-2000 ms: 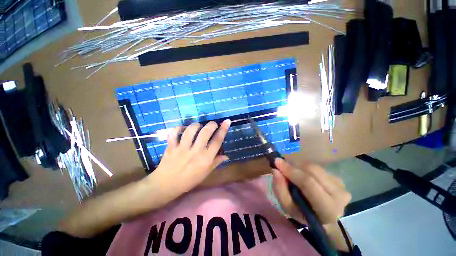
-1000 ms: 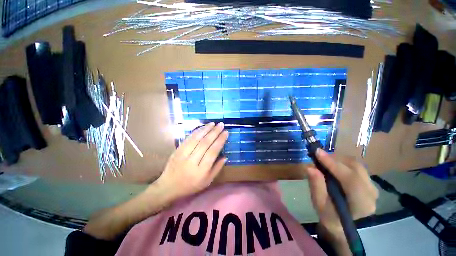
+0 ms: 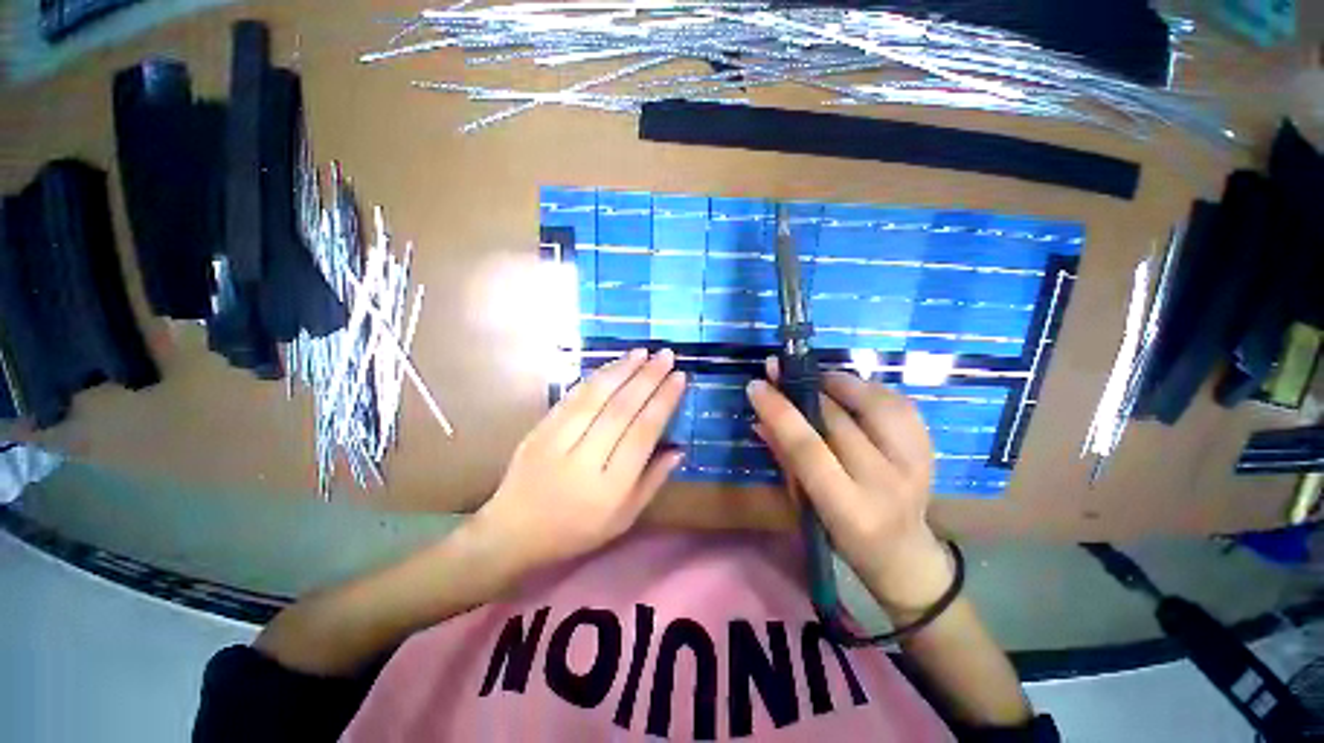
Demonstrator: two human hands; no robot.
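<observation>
A blue solar cell array (image 3: 915, 290) with pale parallel lines lies flat on the table. A long black insulating strip with a shiny bus ribbon (image 3: 726, 360) runs across its middle, and short black strips with ribbon lie at both ends. My left hand (image 3: 588, 450) lies flat, fingertips on the middle strip left of centre. My right hand (image 3: 857, 465) holds the soldering iron (image 3: 796, 312), its metal tip pointing away over the upper cells; whether the tip touches cannot be told. My right fingertips rest near the middle strip, right of my left hand.
A loose long black strip (image 3: 886, 142) lies beyond the array, with a heap of silver ribbons (image 3: 813, 55) behind it. Black strip piles (image 3: 254, 203) and loose ribbons (image 3: 356, 341) lie left. More ribbons (image 3: 1130, 349) and black strips (image 3: 1212, 290) lie right, beside a yellow sponge (image 3: 1294, 363).
My right hand has moved left and inward to the middle strip, and the iron's tip has swung left. My left hand stays at the strip. The camera view has shifted.
</observation>
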